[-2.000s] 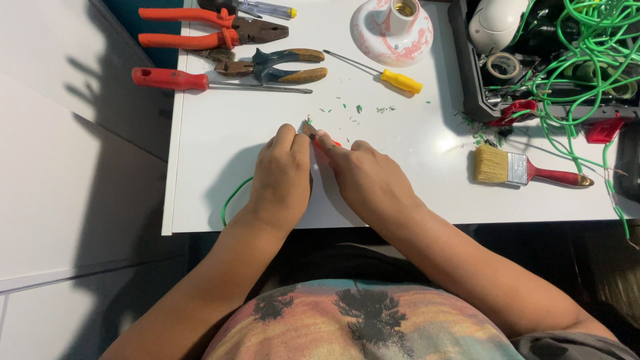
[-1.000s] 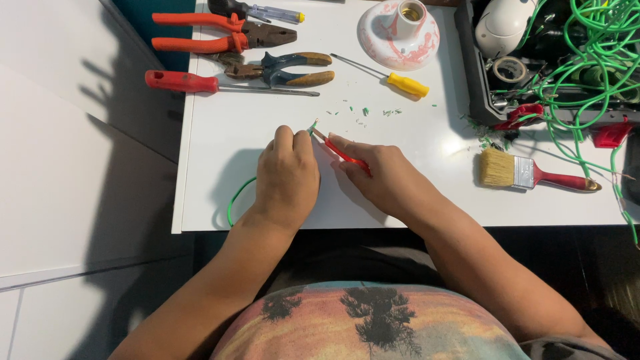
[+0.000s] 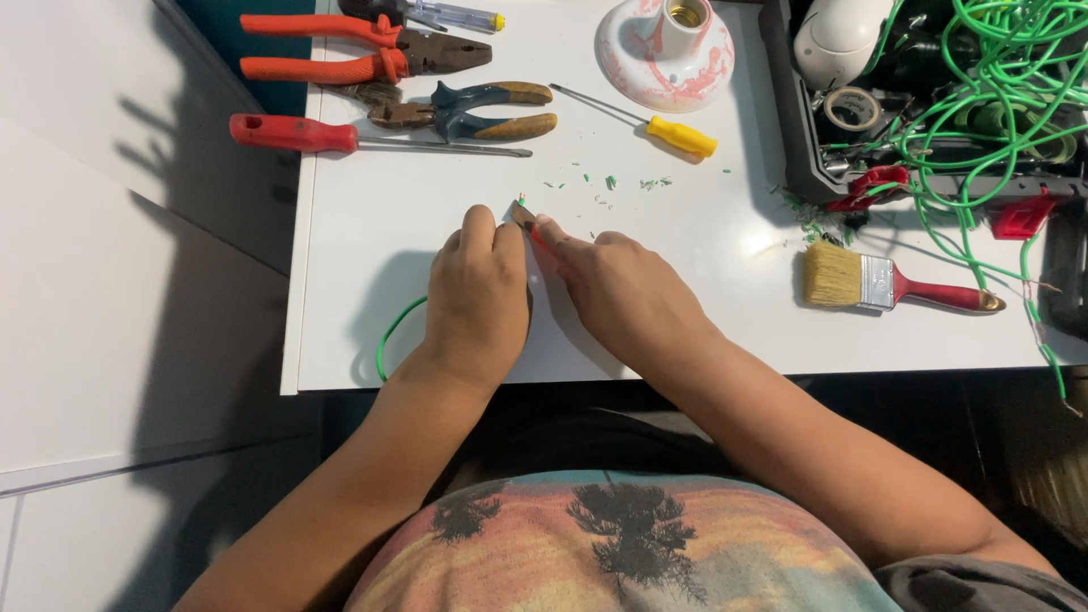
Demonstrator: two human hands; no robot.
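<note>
My left hand (image 3: 480, 293) is closed on a green insulated wire (image 3: 383, 344), which loops out on its left side. The wire's tip, with a bit of bare copper, pokes out above the fingers. My right hand (image 3: 625, 293) grips a red-handled knife (image 3: 524, 216), its blade against the wire near that tip; most of the handle is hidden by the fingers. Small green insulation scraps (image 3: 611, 182) lie on the white table just beyond the hands. A yellow-handled screwdriver (image 3: 682, 137) rests behind the scraps.
Orange-handled pliers (image 3: 446, 53), blue-and-tan-handled pliers (image 3: 495, 113) and a red-handled screwdriver (image 3: 293, 133) lie at the back left. A white lamp holder (image 3: 666, 72) stands at the back. On the right are a paintbrush (image 3: 875, 280) and a black toolbox (image 3: 786, 136) with tangled green wire (image 3: 1011, 161).
One second ago the knife's red handle showed more beyond my right hand, which was slightly farther from my left. Now the right fingers are nearer the wire tip and cover more of the knife.
</note>
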